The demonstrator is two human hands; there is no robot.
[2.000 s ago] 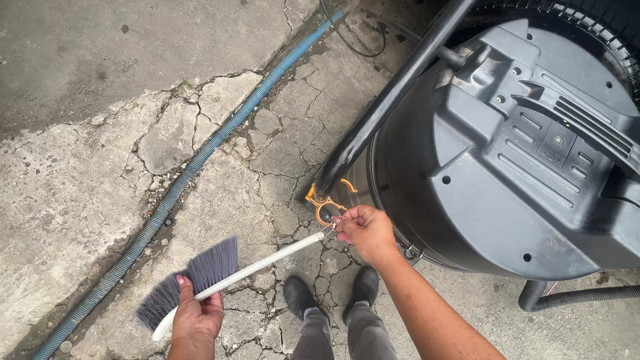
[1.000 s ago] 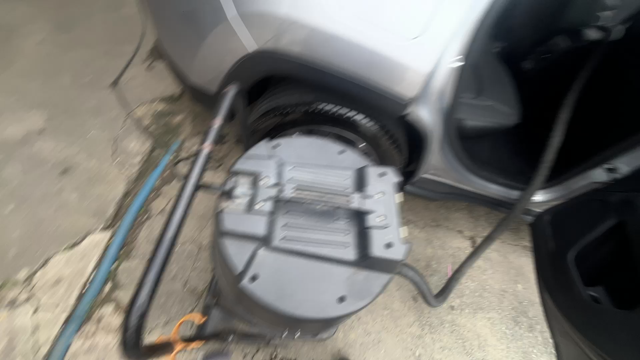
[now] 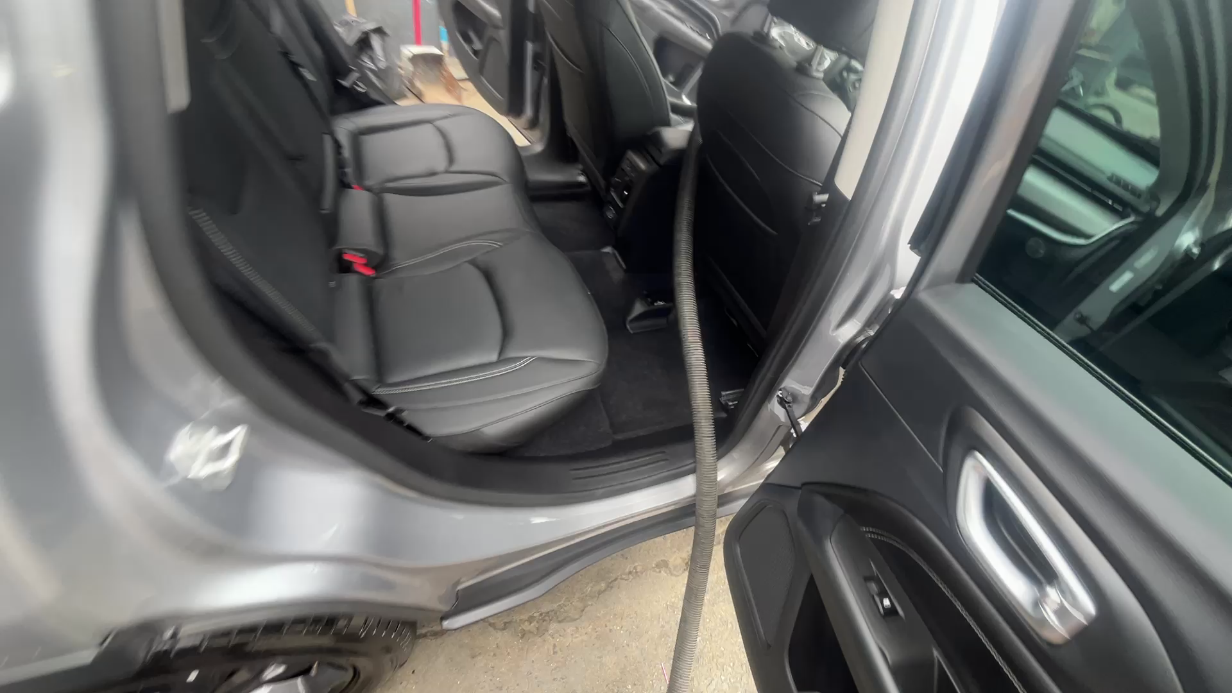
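Note:
Neither of my hands shows in the head view. A grey ribbed vacuum hose (image 3: 695,385) rises from the ground at the bottom centre. It crosses the door sill (image 3: 616,470) of a silver car and runs up between the front seats, where its far end is hidden. Left of the hose lies the black leather rear seat (image 3: 443,308), with a red seat-belt buckle (image 3: 358,264) at its inner side. The back of a black front seat (image 3: 770,154) stands to the hose's right. A dark floor mat (image 3: 640,385) lies in the footwell.
On the right, the open rear door (image 3: 895,423) has a silver inner handle (image 3: 1025,549) and a window. A rear tyre (image 3: 260,654) shows at the lower left, with concrete ground (image 3: 558,626) beside it. The opposite door (image 3: 491,58) stands open too.
The view has swung from the vacuum's drum and the ground to the car's interior. Two seconds ago my hands held a white-handled brush with grey bristles; hands and brush are now out of view.

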